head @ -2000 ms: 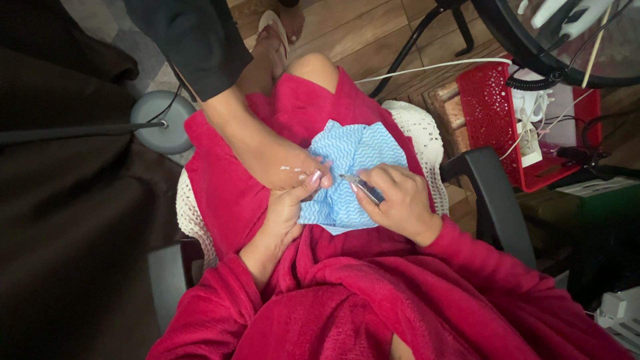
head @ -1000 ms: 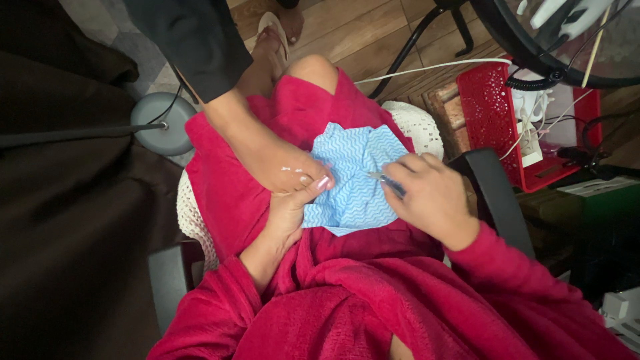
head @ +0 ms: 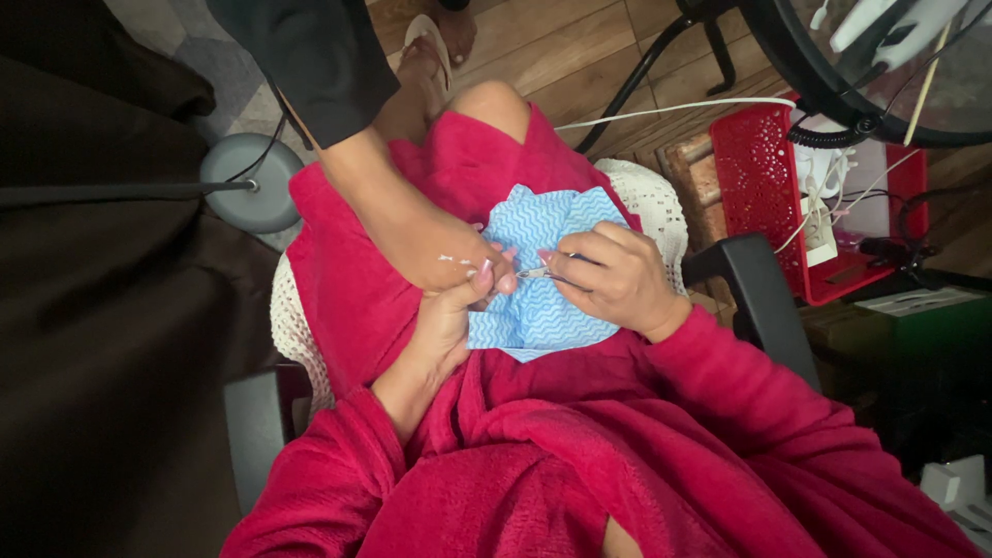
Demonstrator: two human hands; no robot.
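Another person's bare foot, with white cream spots near the toes, rests across my lap. My left hand grips its toe end from below, thumb on the toes. Metal cuticle nippers are in my right hand, their tip at or very near the big toe; whether the jaws touch it I cannot tell. Under the toes and my right hand lies a blue wavy-patterned cloth, spread on my red robe.
Black armrests flank me. To the right stand a red plastic basket with cables and a black-rimmed round object. A grey round stand base and dark fabric are at the left. A white cable crosses above the floor.
My right hand was over the right part of the cloth a second ago, away from the toes; it has moved left, bringing the nippers back to the big toe. My left hand still holds the foot.
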